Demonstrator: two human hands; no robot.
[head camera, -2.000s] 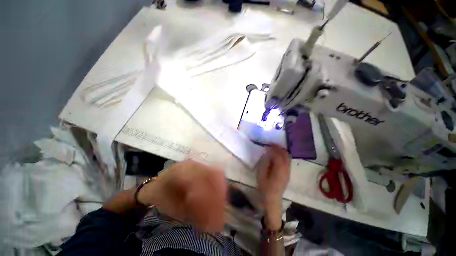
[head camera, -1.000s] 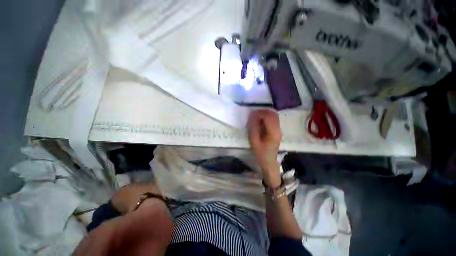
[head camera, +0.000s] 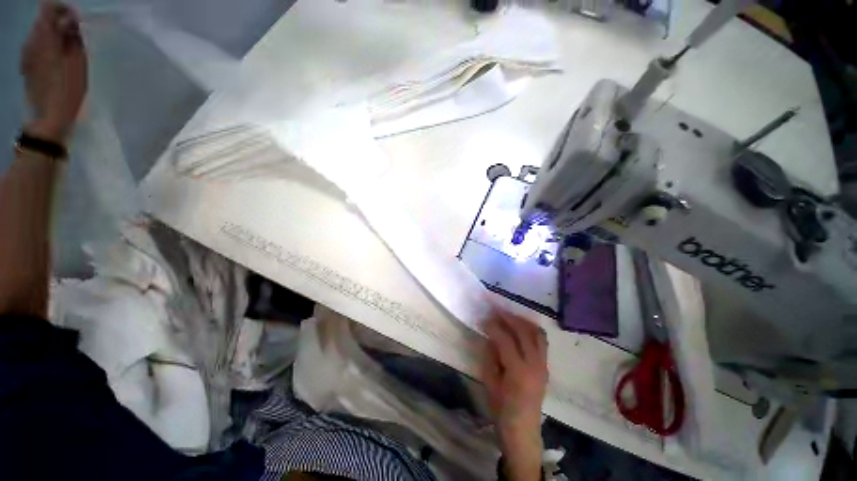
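Observation:
A long white fabric strip lies diagonally across the table, left of the needle plate. My right hand holds its near end at the table's front edge. My left hand is raised at the upper left, beyond the table, shut on the strip's far part, which stretches up from the table. The lamp glare hides some of the strip's middle. The white sewing machine marked "brother" stands right of the strip, its needle area lit, with no cloth visible under the foot.
Red-handled scissors and a dark purple phone lie right of the needle plate. Stacked strips lie at the table's left, more strips behind. White cloth hangs and heaps below the front edge. Ruler marks run along that edge.
My left hand has risen from low near my lap to the upper left, lifting the strip's far part. My right hand stays at the near end. The camera view has turned.

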